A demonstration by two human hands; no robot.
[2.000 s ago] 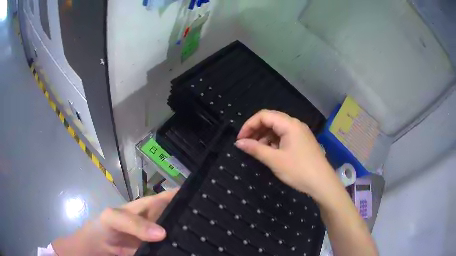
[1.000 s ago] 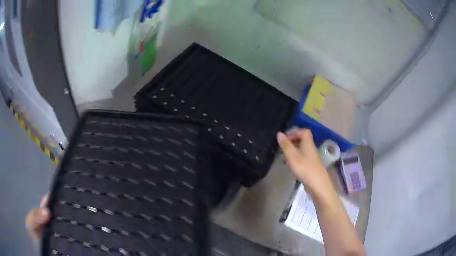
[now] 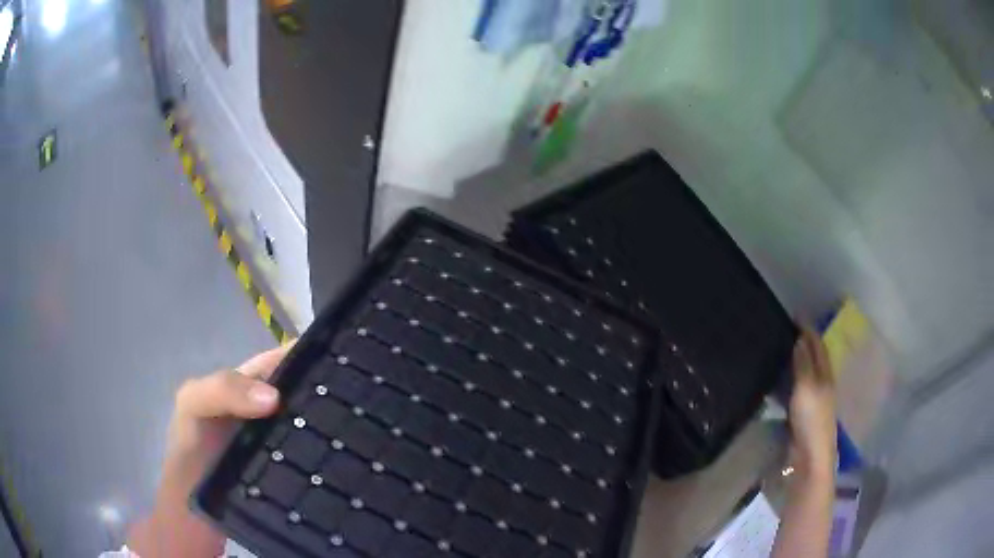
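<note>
My left hand [image 3: 229, 409] grips the left edge of a black tray [image 3: 436, 371], thumb on the rim. The tray is tilted in front of me, with rows of small silvery dots in its pockets. Behind it, a stack of black trays [image 3: 698, 289] sits on the bench; the top one shows dots along its near side. My right hand [image 3: 810, 409] is at the right corner of the stack, fingers at the tray edge; whether it grips is not clear. The held tray hides part of the stack.
A blue bin [image 3: 848, 449] with a yellow sheet [image 3: 848, 332] is partly behind my right hand. A white sheet [image 3: 743, 532] lies on the grey bench [image 3: 698, 499]. A machine side [image 3: 327, 120] and yellow-black floor tape [image 3: 223, 240] are left. Blue-clipped documents [image 3: 599, 33] hang on the wall.
The held tray has swung from upright to flatter, its dots now clearly showing. My right hand has moved from above the bench near the bin to the stack's right corner. The view has shifted left.
</note>
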